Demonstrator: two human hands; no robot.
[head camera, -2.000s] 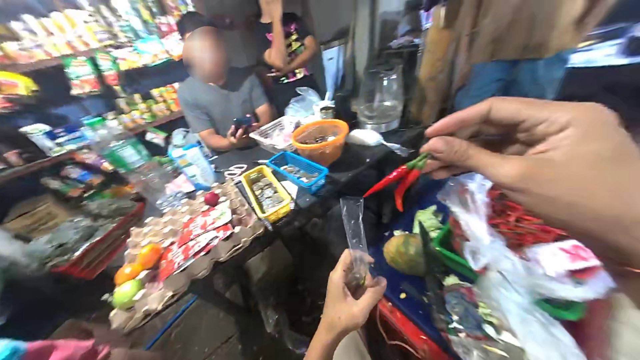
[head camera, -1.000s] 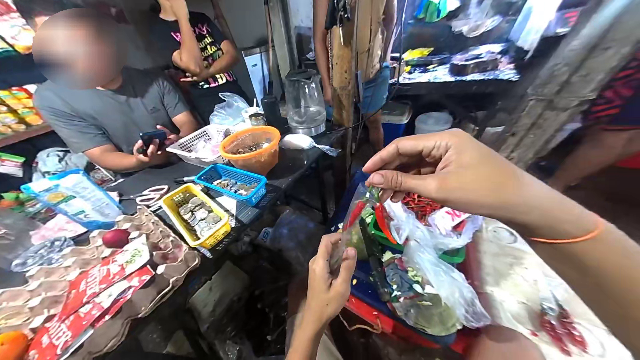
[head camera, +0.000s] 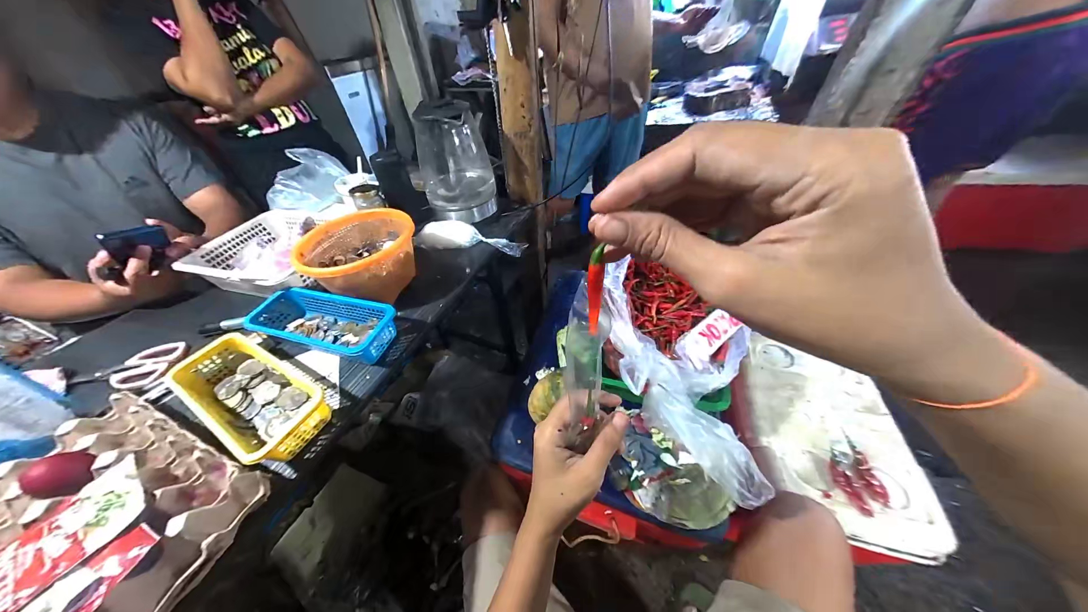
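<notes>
My right hand (head camera: 765, 229) pinches a red chili pepper (head camera: 594, 293) by its green stem between thumb and finger. The chili hangs tip down at the mouth of a narrow clear plastic bag (head camera: 585, 361). Lower down, my left hand (head camera: 574, 459) holds this bag upright around its bottom, where a bit of red shows inside. Behind the hands, a heap of red chilies (head camera: 663, 297) lies in plastic over a green basket (head camera: 718, 398). A filled clear bag of chilies (head camera: 857, 480) rests on a white lid (head camera: 850, 425) at the right.
On the dark table at left stand a yellow basket (head camera: 314, 416) and a blue basket (head camera: 382, 340) of coins, an orange bowl (head camera: 365, 272), scissors (head camera: 144, 365), a glass pitcher (head camera: 455, 161) and an egg tray (head camera: 204, 476). A seated person (head camera: 102, 178) holds a phone; others stand behind.
Two seconds ago my right hand held more than one chili beside the bag; now one shows, hanging over its mouth. The view has swung to the right.
</notes>
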